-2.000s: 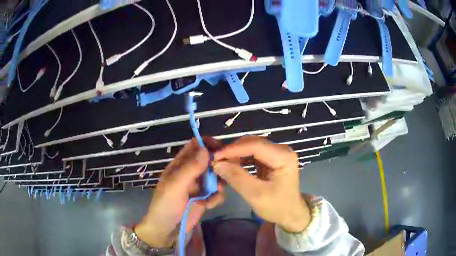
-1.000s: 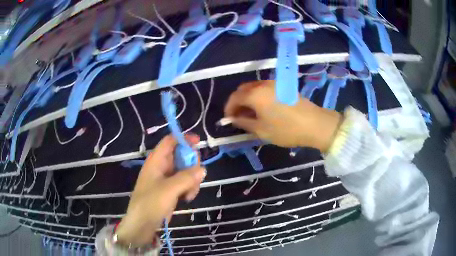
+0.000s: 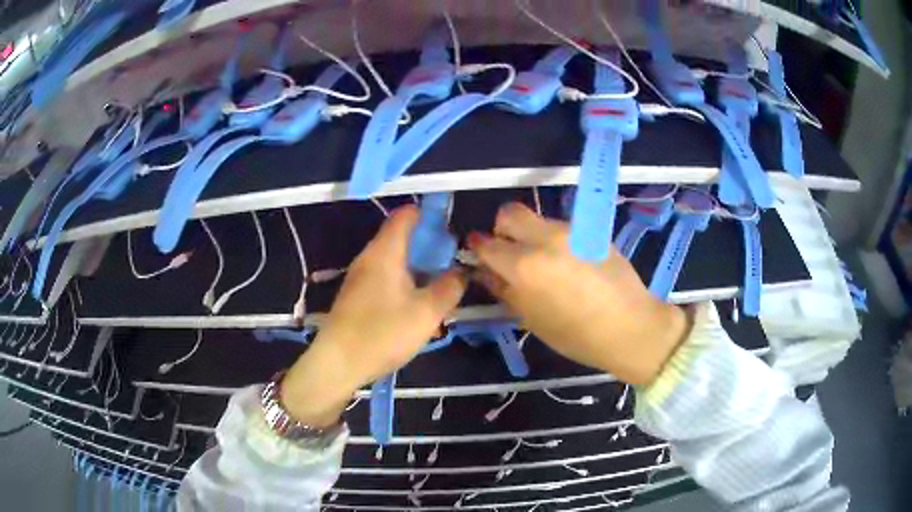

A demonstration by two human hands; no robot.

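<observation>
My left hand (image 3: pixel 375 310) holds a light-blue watch (image 3: pixel 431 240) by its thick body, just in front of the black second shelf. One strap end points up under the shelf above, and a blue strap hangs below my hand. My right hand (image 3: pixel 565 290) pinches a small white cable plug (image 3: pixel 466 258) right beside the watch body. The fingertips hide whether plug and watch touch. A hanging strap from the upper shelf covers part of my right hand.
Blue watches with white cables lie along the upper shelf (image 3: pixel 700 178), straps hanging over its white edge. More watches lie right of my right hand. Loose cables lie to the left and on lower tiers. White trays (image 3: pixel 815 270) stand at the right rack end.
My left hand has moved up and right with the watch, close to my right hand and the plug it pinches. The shelves sit slightly lower and further right in view.
</observation>
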